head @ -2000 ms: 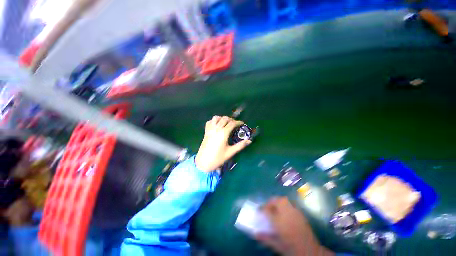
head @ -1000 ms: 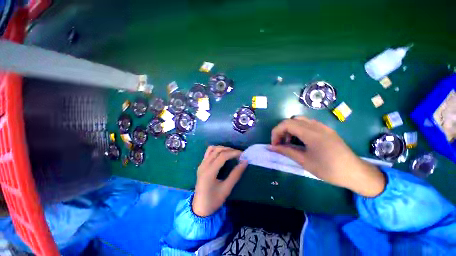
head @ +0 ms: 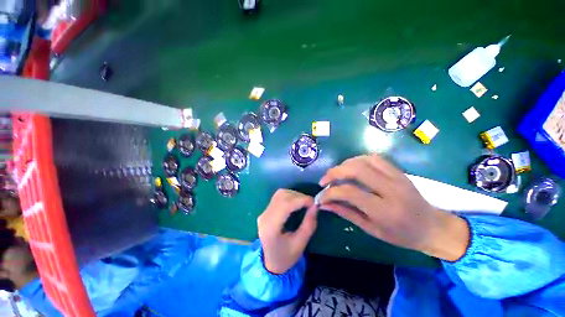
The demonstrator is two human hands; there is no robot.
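My left hand (head: 286,230) and my right hand (head: 387,207) meet at the fingertips before me, above the bench. They pinch a small pale piece (head: 320,197), mostly hidden by fingers. A white paper strip (head: 461,196) lies on the bench, its left end hidden behind my right hand. A round black speaker housing (head: 304,150) lies just beyond my fingertips, with a yellow-ended battery (head: 321,129) beside it. Another housing (head: 393,114) lies farther right, near a battery (head: 426,132).
Many housings (head: 227,184) and batteries are grouped at left, beside a pale metal bar (head: 93,102) and red crate (head: 46,210). At right are a squeeze bottle (head: 473,67), beige pads (head: 471,114), a housing (head: 492,174), a clear round piece (head: 541,198) and a blue bin (head: 545,117).
The long white paper held between my hands a second ago no longer shows there; only a small pale piece does. My hands are closer together. More of the strip on the bench shows.
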